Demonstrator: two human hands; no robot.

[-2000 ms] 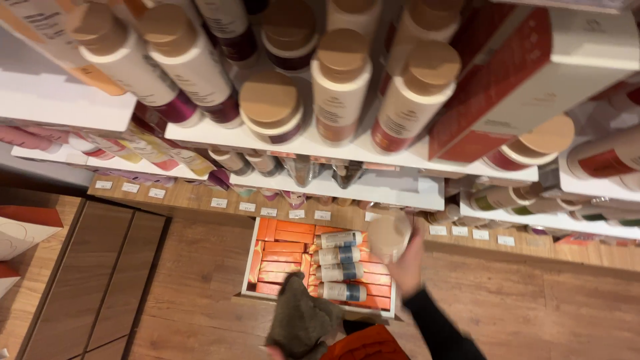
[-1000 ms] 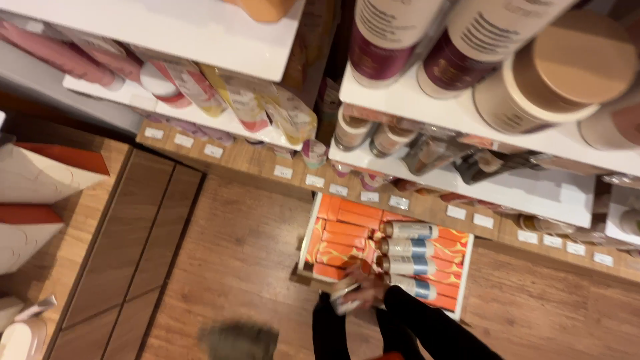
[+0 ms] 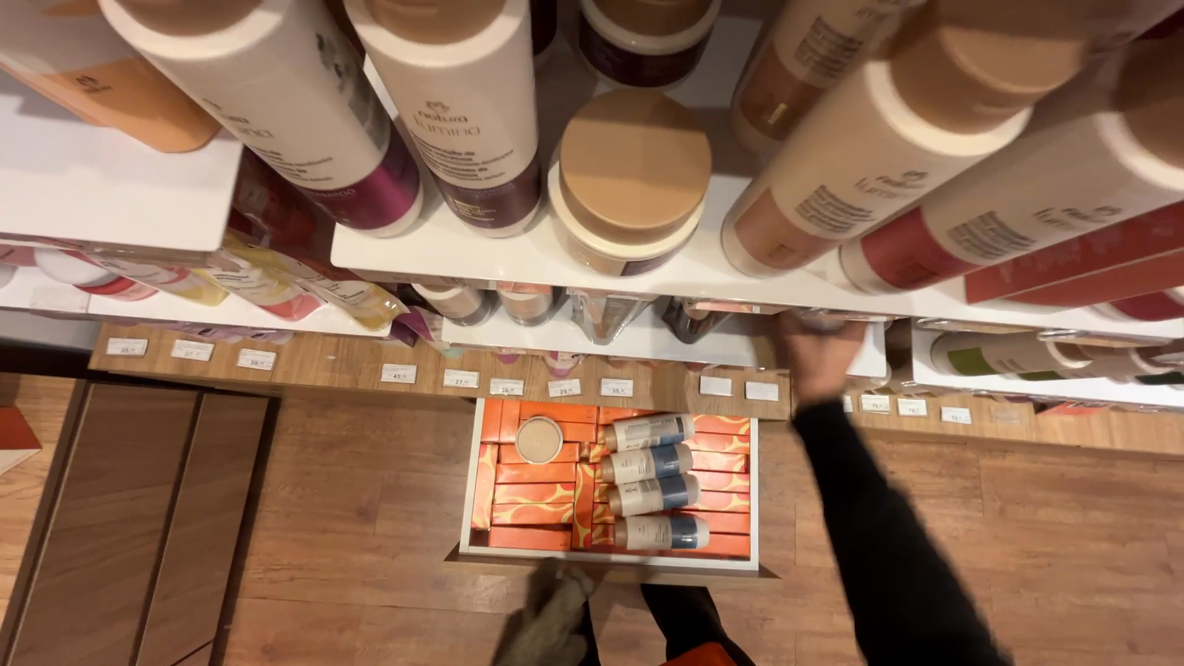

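Observation:
My right hand (image 3: 823,356) reaches into the lower white shelf, fingers partly hidden by the upper shelf; a small rounded thing shows at the fingertips, and whether it is gripped is unclear. A grey-green cloth (image 3: 546,615) shows blurred at the bottom edge, before the drawer; no left hand can be made out there. Between them stands an open drawer (image 3: 470,490) packed with orange patterned boxes (image 3: 535,513). On the boxes' right half lie several white and blue bottles (image 3: 652,495) with brown caps. A round jar with a beige lid (image 3: 539,439) rests at the back left.
The upper white shelf (image 3: 518,264) carries pump-less capped bottles (image 3: 462,120) and a wide jar (image 3: 634,176). Price tags line the wooden ledge (image 3: 324,365). A brown wooden cabinet (image 3: 120,518) stands left on the wood floor (image 3: 351,518). My legs are below the drawer.
My right hand has moved from the drawer area to the lower shelf at the right. A round jar now rests on the orange boxes at the back left. The view has shifted.

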